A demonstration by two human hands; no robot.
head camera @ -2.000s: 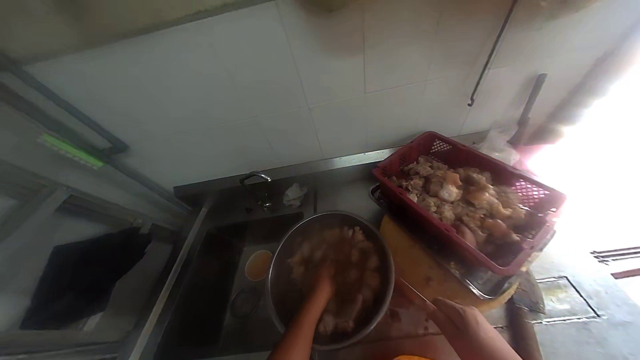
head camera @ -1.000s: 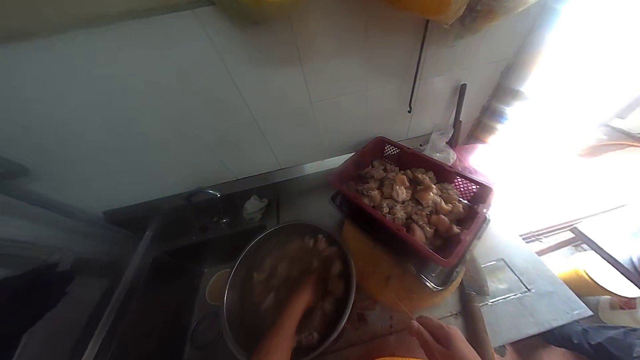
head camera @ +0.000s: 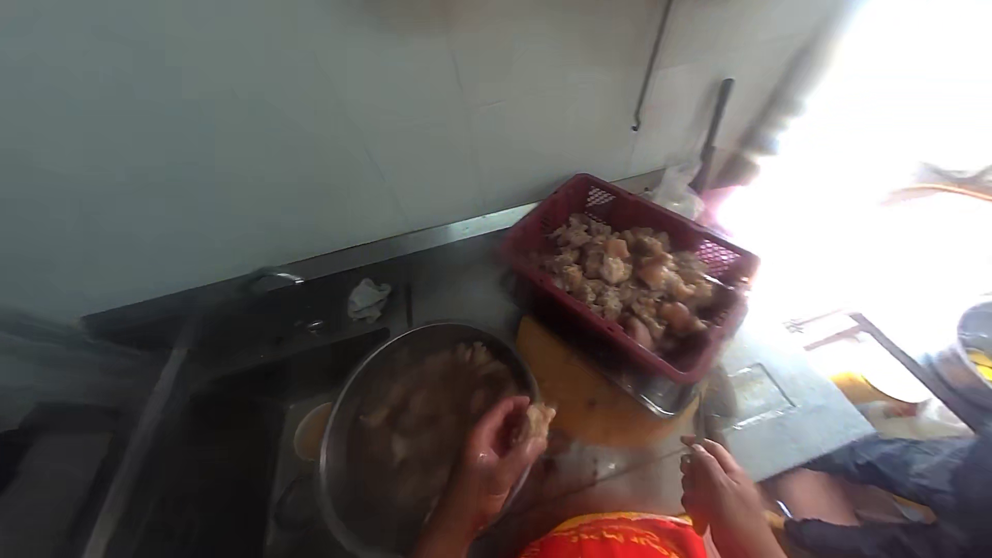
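My left hand (head camera: 500, 457) is raised over the right side of a round metal bowl (head camera: 329, 473), its fingers closed on a pale piece of meat (head camera: 540, 419). Murky water and more pieces of meat (head camera: 418, 403) fill the bowl. To the right, my right hand (head camera: 717, 480) grips a thin tool, perhaps a knife, whose shape is blurred. Beyond both hands, a dark red plastic basket (head camera: 612, 329) heaped with chunks of meat (head camera: 620, 267) rests on a metal tray (head camera: 666, 399), which overlaps a round yellowish board (head camera: 573, 395).
At left is a dark sink (head camera: 225, 457) with a faucet (head camera: 275, 277) and a crumpled white cloth or paper (head camera: 368, 301) behind it. A tiled wall (head camera: 349, 132) runs along the back. At lower right sits another person (head camera: 899, 496), near a metal pot (head camera: 976, 341).
My left hand has come up out of the water in the bowl, now holding a piece of meat. My right hand stays right of the bowl. The view has shifted toward the right.
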